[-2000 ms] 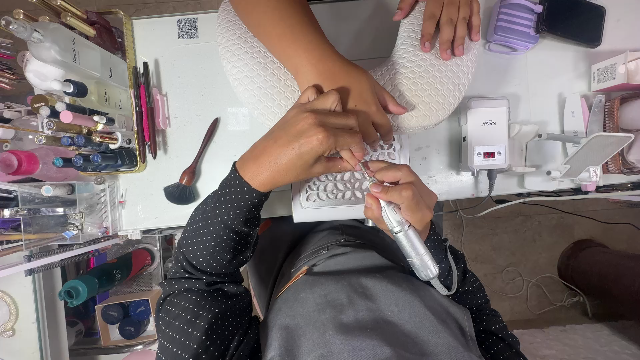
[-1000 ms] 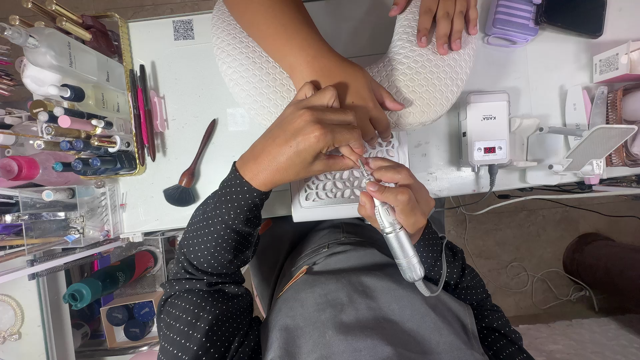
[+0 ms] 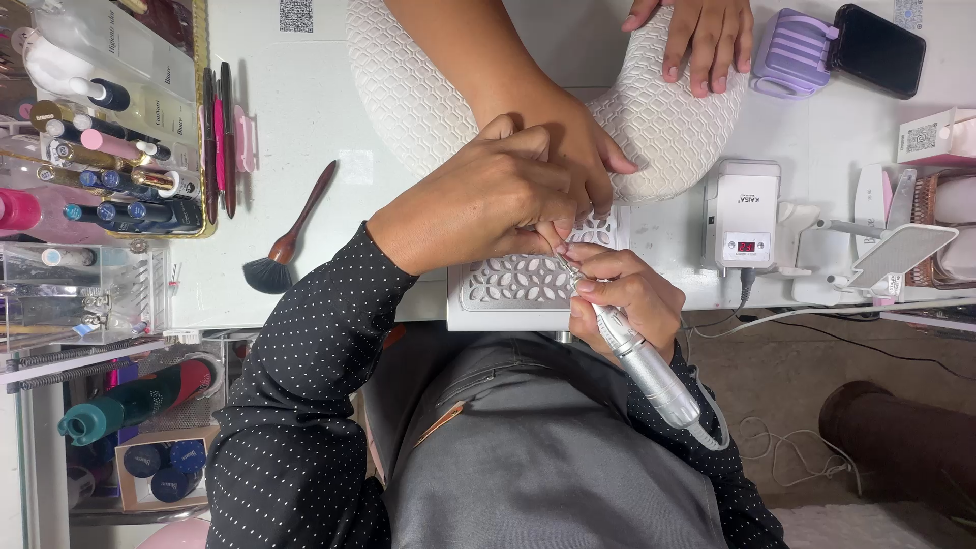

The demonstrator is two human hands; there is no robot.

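Note:
My left hand [image 3: 488, 191] grips a finger of the other person's hand [image 3: 560, 137], which reaches in from the top. In my right hand [image 3: 633, 297] is a silver electric nail drill [image 3: 648, 370], held like a pen, its tip against or very near that fingertip; the exact contact is too small to tell. Both my hands are above a white nail dust collector with a petal-patterned grille [image 3: 515, 282]. The other person's forearm lies over a white textured armrest cushion [image 3: 412, 91], and their second hand [image 3: 709, 46] rests on its right arm.
A drill control box [image 3: 743, 213] with a lit display stands right of the collector, its cable dropping over the table edge. A dust brush [image 3: 293, 236] lies left. Bottles fill a gold-edged tray [image 3: 206, 114] at upper left. A phone stand [image 3: 900, 255] and a phone [image 3: 877, 52] are at right.

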